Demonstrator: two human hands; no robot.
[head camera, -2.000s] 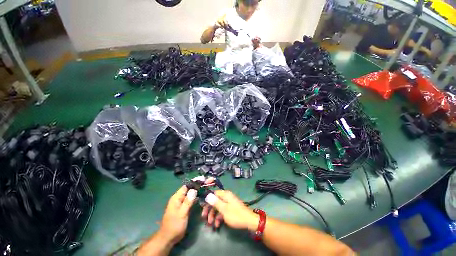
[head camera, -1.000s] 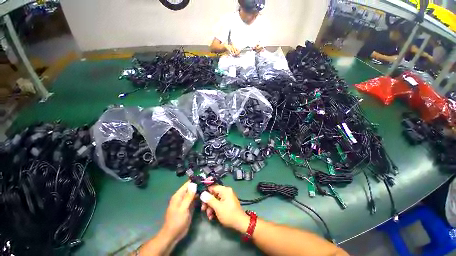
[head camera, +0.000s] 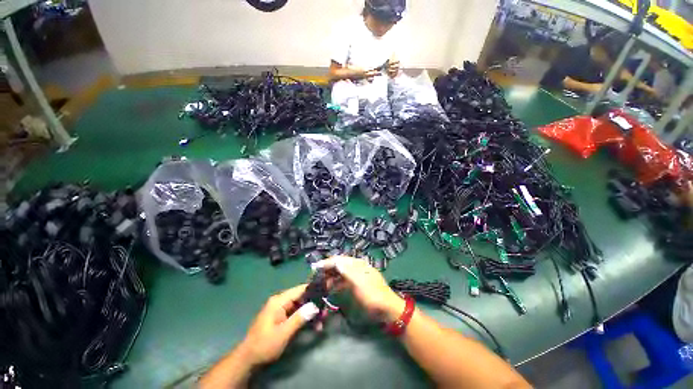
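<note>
My left hand (head camera: 277, 325) grips a small black part (head camera: 319, 287) at a cable end, with its thumb on the near side. My right hand (head camera: 363, 287) is arched over the same part, its fingertips on the part's far side; its fingers partly hide the piece. Tiny pale and pinkish bits show by the left thumb. White covers are on fingertips. A folded black cable bundle (head camera: 419, 290) lies on the green bench just right of my right hand. Loose black ring parts (head camera: 357, 234) lie in a heap beyond my hands.
Four open clear bags (head camera: 176, 194) of black parts stand in a row beyond. A pile of coiled units (head camera: 64, 281) is at left. Tangled cables with green boards (head camera: 486, 182) are at right, red bags (head camera: 581, 133) further right. A person (head camera: 372, 45) sits opposite.
My right hand has moved up and over the held part, and my left hand has shifted slightly right and down. The person opposite has raised their hands.
</note>
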